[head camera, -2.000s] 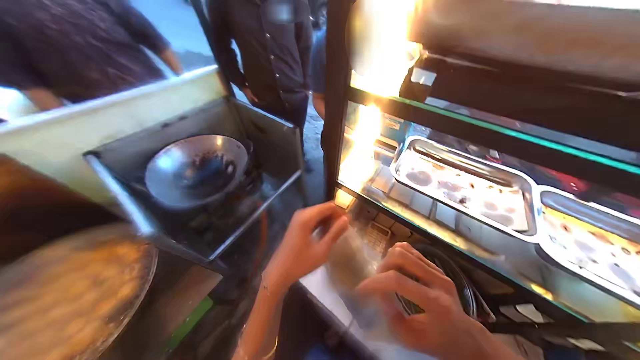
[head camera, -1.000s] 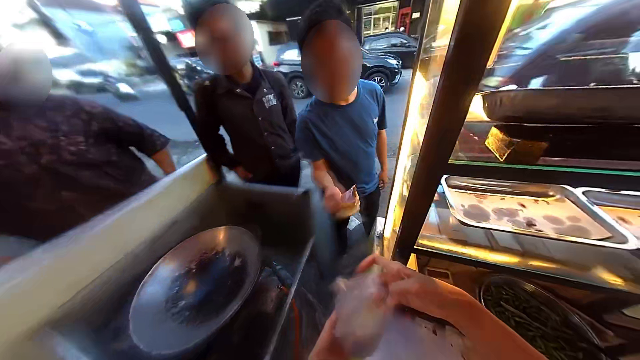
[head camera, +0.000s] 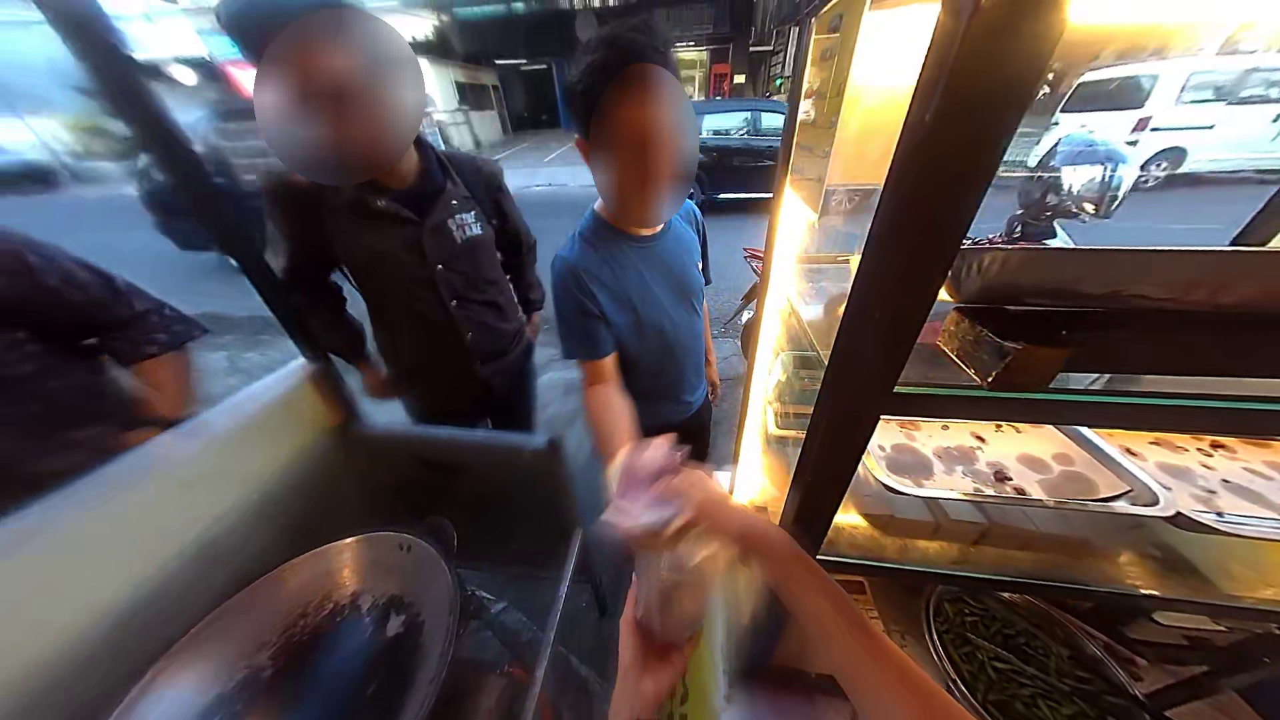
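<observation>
My right hand (head camera: 705, 505) is stretched forward, its fingers closed at a crumpled pinkish item (head camera: 645, 490), too blurred to name. Just behind that item is the outstretched arm (head camera: 608, 405) of a person in a blue T-shirt; their hand is mostly hidden, so I cannot tell whether it also touches the item. Lower down, my left hand (head camera: 650, 655) holds a clear plastic bag (head camera: 675, 585), blurred, with unclear contents. A yellow-green strip (head camera: 708, 650) shows beside the bag.
A large metal wok (head camera: 400, 580) stands at lower left inside a metal guard. At right, a glass display case holds metal trays (head camera: 1120, 490) with stained paper; a bowl of green vegetables (head camera: 1010, 640) sits below. A person in a dark shirt (head camera: 430, 270) stands opposite.
My right hand has moved forward from the plastic bag to the person in blue's outstretched arm. My left hand still holds the bag.
</observation>
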